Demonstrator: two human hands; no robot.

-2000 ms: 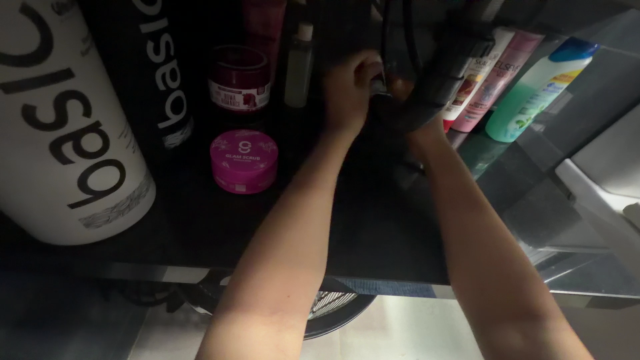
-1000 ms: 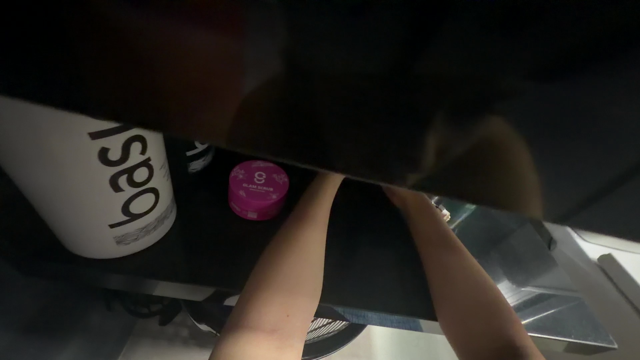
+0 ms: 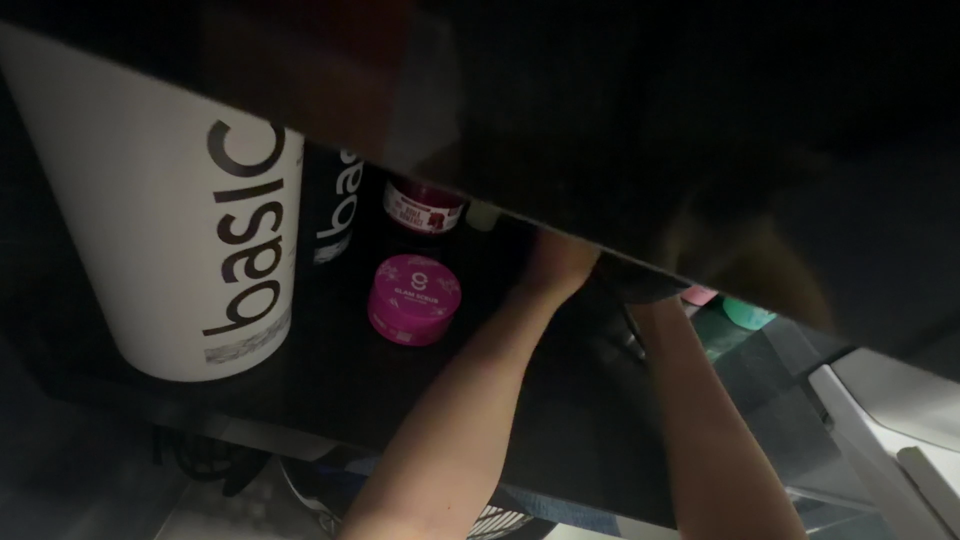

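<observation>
Both my forearms reach forward over a dark shelf, under a glossy dark panel that hides my fingers. Part of my left hand shows just below the panel's edge, to the right of a pink scrub jar. Only the wrist of my right hand is visible, beside a dark object at the edge; whether it holds this cannot be told. Behind the pink jar stands a dark red jar with a white label, and a small pale bottle is partly covered by the panel.
A large white bottle and a black bottle stand at the left. The glossy panel crosses the upper view. Pink and green bottles show at the right, near a white fixture. A round wire rack lies below the shelf.
Two seconds ago both hands showed at a black object with a cord; the dark panel now covers most of that area. Since one second ago, the red jar has come back into sight.
</observation>
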